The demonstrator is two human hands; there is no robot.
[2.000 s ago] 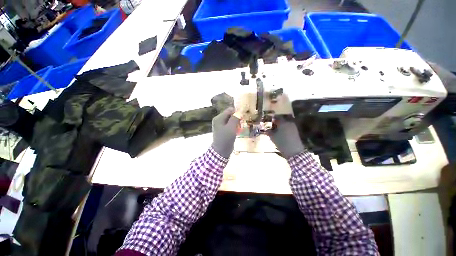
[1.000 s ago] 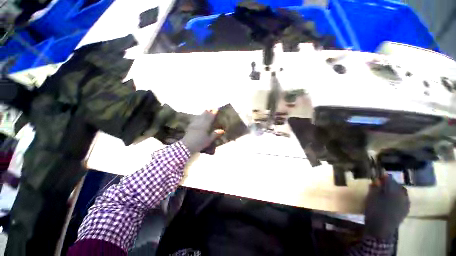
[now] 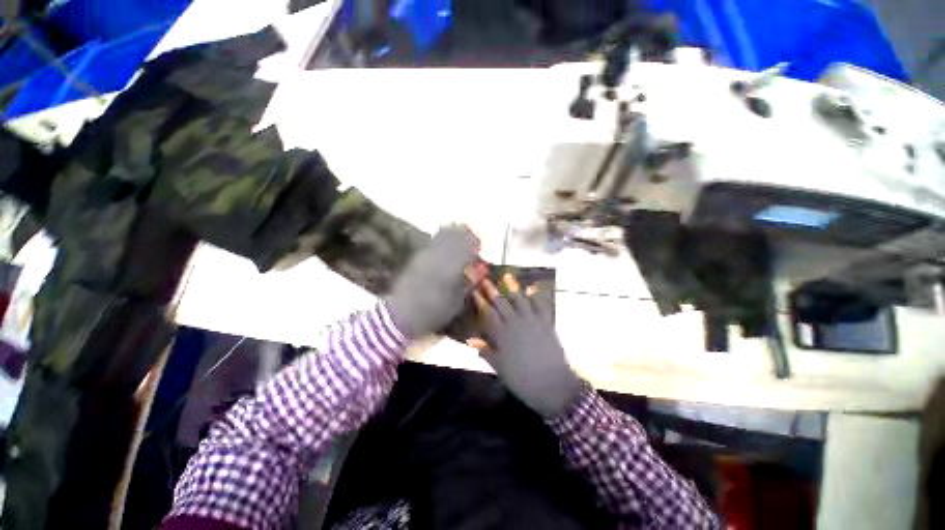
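Observation:
My left hand (image 3: 435, 282), in a grey glove with bare fingertips, rests on a camouflage strip (image 3: 368, 243) left of the needle. My right hand (image 3: 526, 347), gloved the same way, lies against it with fingers spread over a dark piece (image 3: 539, 285) at the strip's right end. The fingertips of both hands meet; whether either pinches the cloth is hard to tell. The sewing machine (image 3: 819, 135) stands at right, and its presser foot (image 3: 585, 233) is right of my hands, with no hand at it. The picture is somewhat blurred.
A long heap of camouflage pieces (image 3: 223, 186) runs along the left side. Dark and camouflage pieces (image 3: 715, 269) lie below the display panel. A thin dark tool (image 3: 777, 347) and a dark rectangular object (image 3: 845, 323) lie right of them. A blue crate (image 3: 788, 36) stands behind.
My right hand has come from the far right beside the dark object to my left hand. The view has shifted, and the dark piece lies flat under my fingers, away from the needle.

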